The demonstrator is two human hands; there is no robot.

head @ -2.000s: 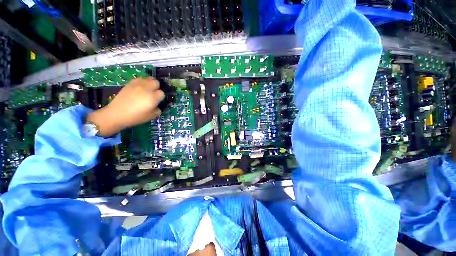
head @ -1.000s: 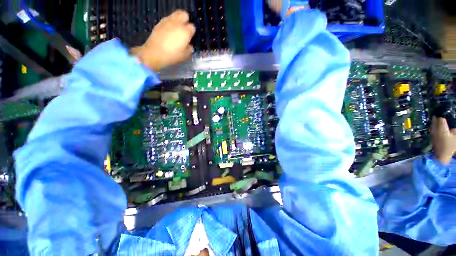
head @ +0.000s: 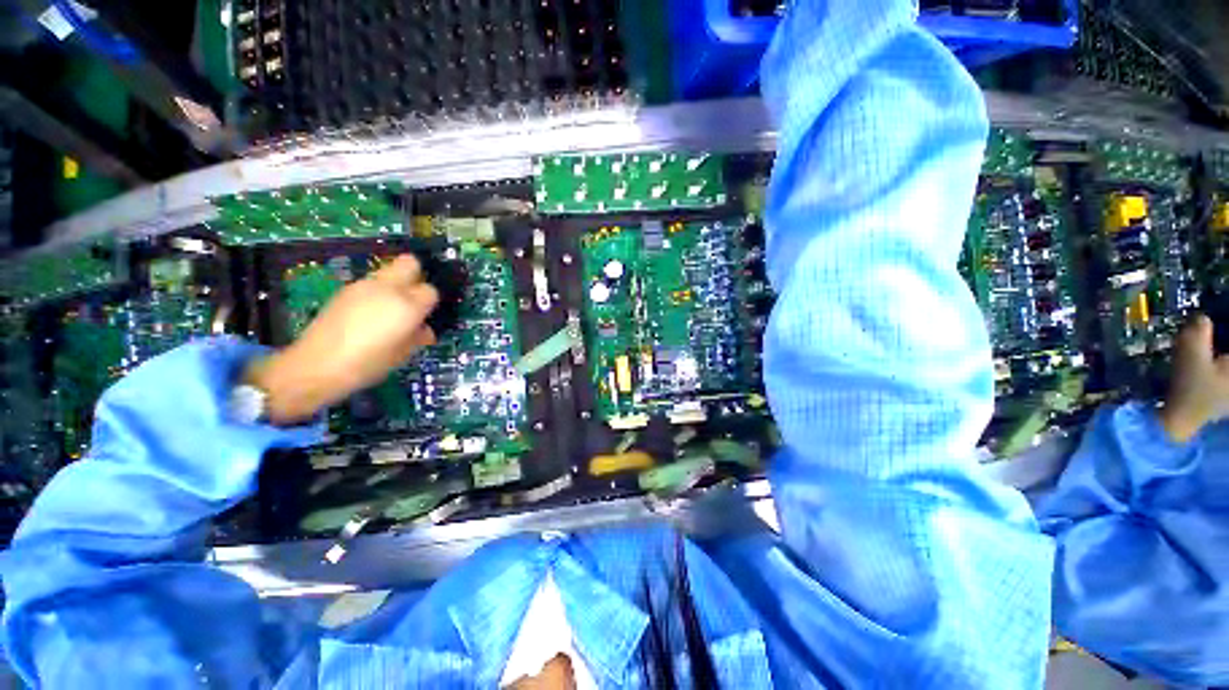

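My left hand [head: 353,340], with a round-faced watch at the wrist, is over the left green circuit board [head: 472,364]. Its fingers are closed around black parts [head: 442,286] at the board's upper part; blur hides their exact shape and whether they touch the board. My right hand is cut off by the top edge; only its blue sleeve [head: 876,310] shows, reaching up to the blue bin [head: 721,51]. A second green board [head: 660,317] with white round capacitors lies between the sleeve and the left board.
A far conveyor rail [head: 472,151] and a near rail [head: 445,532] bound the carriers. A black component tray [head: 431,68] is behind the far rail. Green latches [head: 546,351] stand between boards. Another person's hand [head: 1193,378] is at the right edge.
My left hand has come down from over the black tray to the left board, with black parts at its fingers. My right hand, partly visible at the bin before, is now out of the picture.
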